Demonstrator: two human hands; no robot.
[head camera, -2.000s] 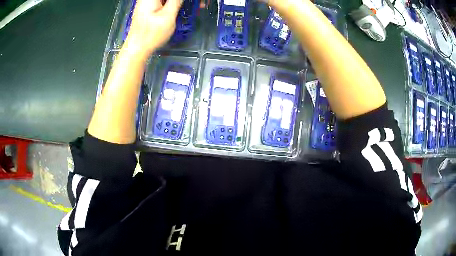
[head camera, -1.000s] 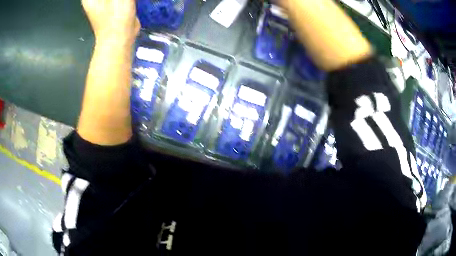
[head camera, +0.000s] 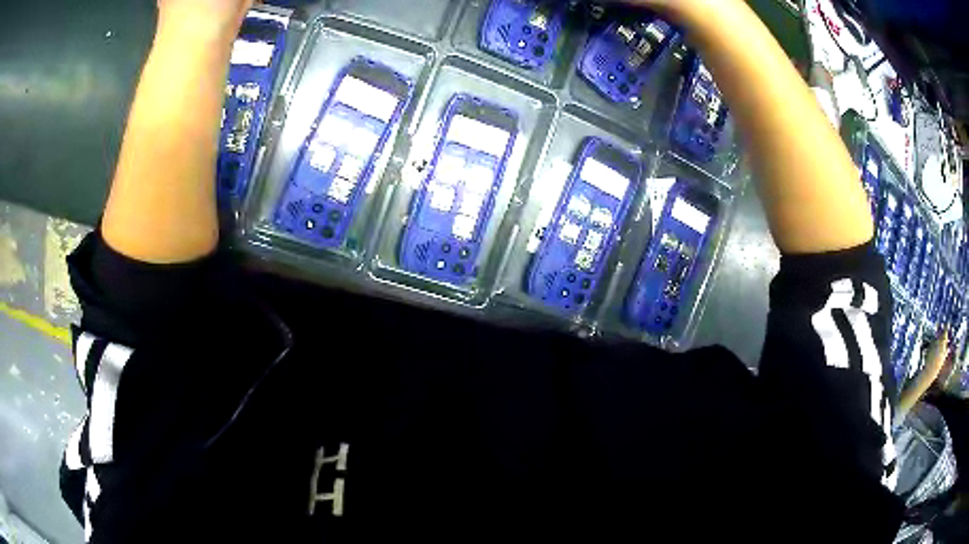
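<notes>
A clear pocketed tray (head camera: 398, 282) lies tilted across the bench in front of me. Its near row holds several dark-blue units, such as one at the centre (head camera: 460, 197), with pale patches and small round dots at the near end. The far row holds more blue units (head camera: 627, 55), partly cut off by the top edge. A small white slip (head camera: 658, 193) lies beside the rightmost near unit. My left hand (head camera: 204, 9) is at the top left, mostly cut off. My right hand (head camera: 672, 6) is at the top, fingers out of view. What either hand holds is hidden.
More trays of blue units (head camera: 919, 239) are at the right. White items and cables lie at the back right. Another person's forearm (head camera: 928, 374) shows at the right edge. The dark-green mat (head camera: 64, 117) is on the left; a yellow floor line (head camera: 34, 324) shows below it.
The view has turned, so the tray now appears tilted. A second ago a white slip lay in the far row, where it no longer shows. Both hands now sit nearer the top edge.
</notes>
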